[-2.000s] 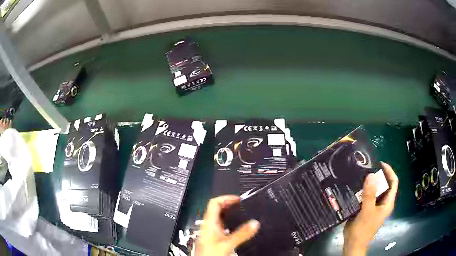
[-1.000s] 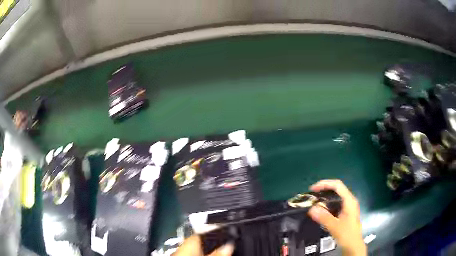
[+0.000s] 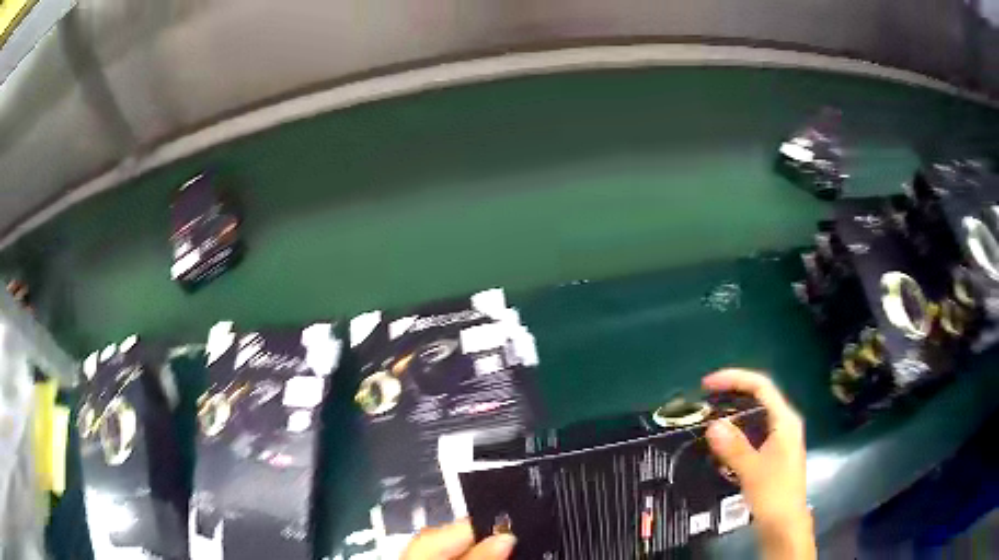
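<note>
A black printed carton (image 3: 597,498) is in both hands at the lower centre, its long edge and a ring picture showing along the top. My left hand (image 3: 460,541) grips its left end and is partly cut off by the lower edge. My right hand (image 3: 756,454) grips its right end, thumb on the printed face and fingers over the top edge. Three stacks of flat black blanks with white tabs lie to the left: a far left stack (image 3: 123,470), a middle stack (image 3: 257,470) and a near stack (image 3: 422,421), which the carton partly overlaps.
A heap of formed black cartons (image 3: 871,257) with gold rings is at the right. Separate black cartons lie on the green belt at left (image 3: 205,230) and right (image 3: 813,153). A yellow sheet (image 3: 50,438) is at the far left. A pale rail (image 3: 493,71) runs behind the belt.
The carton was tilted up to the right and is now lower and nearly level, long edge upward. Both hands still hold it. The view has turned right, bringing more of the heap into view.
</note>
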